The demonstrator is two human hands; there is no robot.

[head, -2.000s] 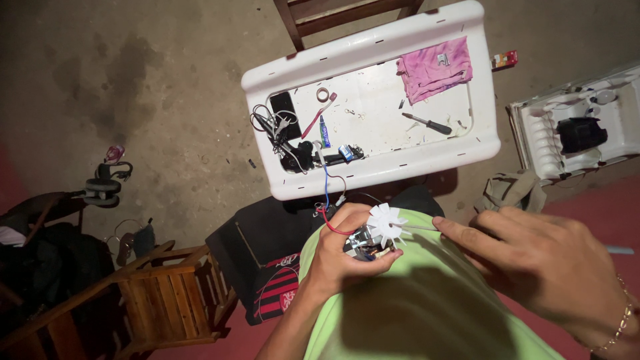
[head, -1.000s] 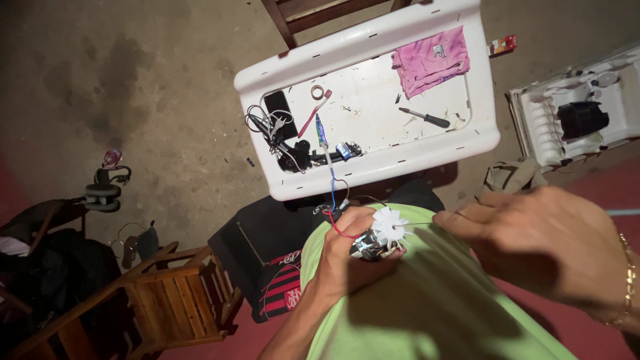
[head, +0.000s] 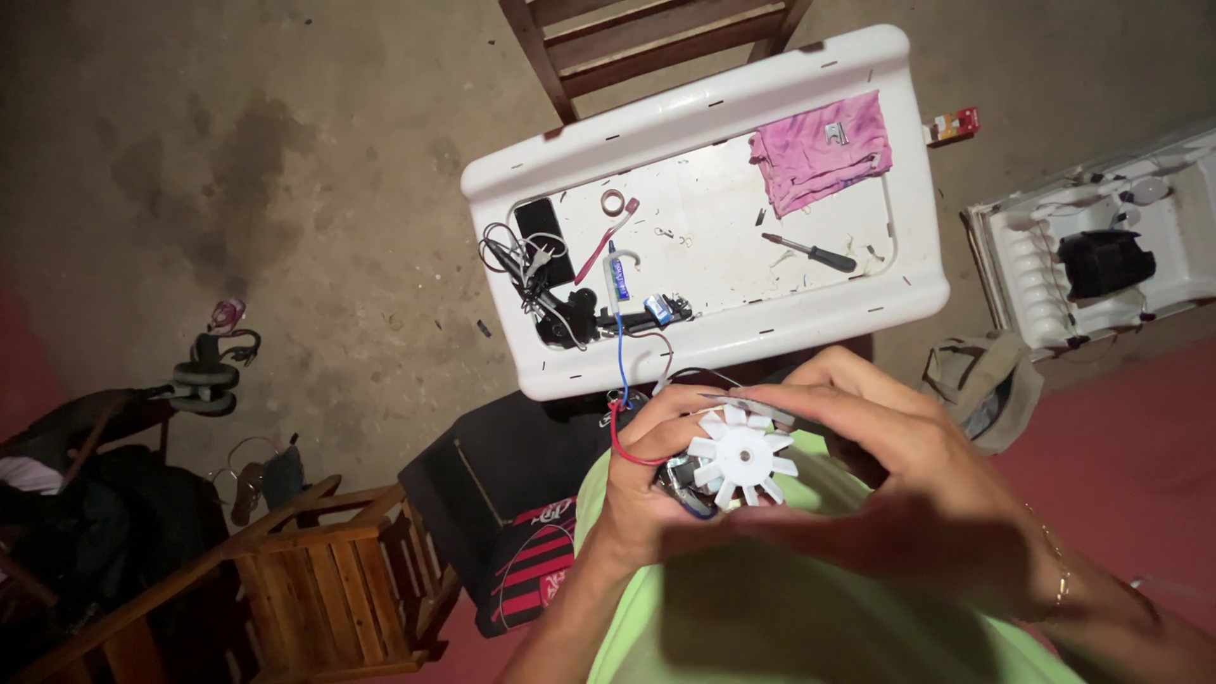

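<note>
My left hand (head: 638, 480) holds a small motor (head: 686, 475) with a white plastic fan wheel (head: 744, 456) on its front. A red wire (head: 622, 442) and a blue wire (head: 621, 356) run up from it past my fingers. My right hand (head: 883, 465) holds a thin, flat greyish piece (head: 755, 407), like a blade, along the wheel's upper edge. Its fingertips are close to those of my left hand, and part of the piece is hidden by them. Both hands are over the lap, above a light green shirt (head: 817, 608).
Ahead lies a white plastic tabletop (head: 917, 256) with a pink cloth (head: 822, 152), a screwdriver (head: 809, 252), a tape roll (head: 613, 201), a toothbrush (head: 606, 242), a glue tube (head: 619, 274) and a black phone (head: 544, 228). Wooden chairs (head: 655, 43) stand beyond it and at the lower left.
My right hand has moved left, from beside the fan wheel to close against it and my left hand. The wheel now faces up more squarely, and the thin piece lies across its upper edge.
</note>
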